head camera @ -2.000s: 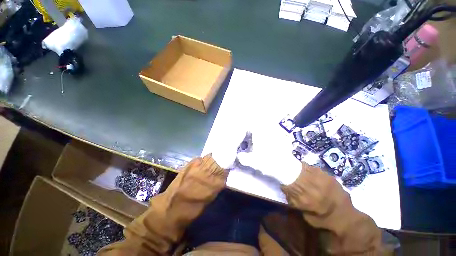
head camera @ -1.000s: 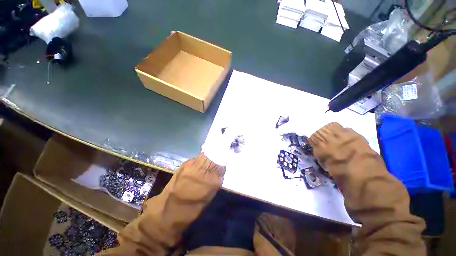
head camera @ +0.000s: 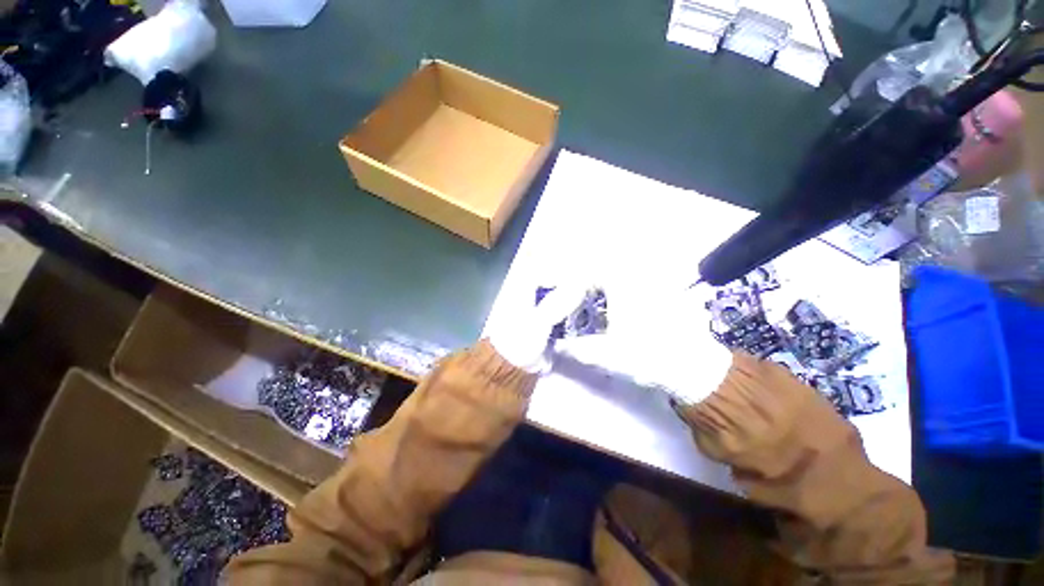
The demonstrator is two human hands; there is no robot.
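Note:
My left hand (head camera: 524,324), in an overexposed white glove, holds a small dark metallic bracket (head camera: 588,314) over the white work sheet (head camera: 618,206). My right hand (head camera: 658,357), also white-gloved, is beside it with its fingers at the bracket's lower side; the glare hides the exact finger positions. A pile of loose parts (head camera: 815,340) lies on the sheet to the right of my hands. A black electric screwdriver (head camera: 833,183) slants over the back of the pile, its tip above the sheet.
An open cardboard tray (head camera: 517,213) stands left of the sheet. A blue bin (head camera: 965,366) is at the right, with a clear plastic bag (head camera: 973,229) behind it. Two cartons of parts (head camera: 69,458) (head camera: 172,343) stand below the bench edge at left. White blocks (head camera: 753,34) are at the back.
My right hand has moved from the pile back to my left hand, where the bracket now shows. The screwdriver appears larger and its tip further left. The camera view has shifted.

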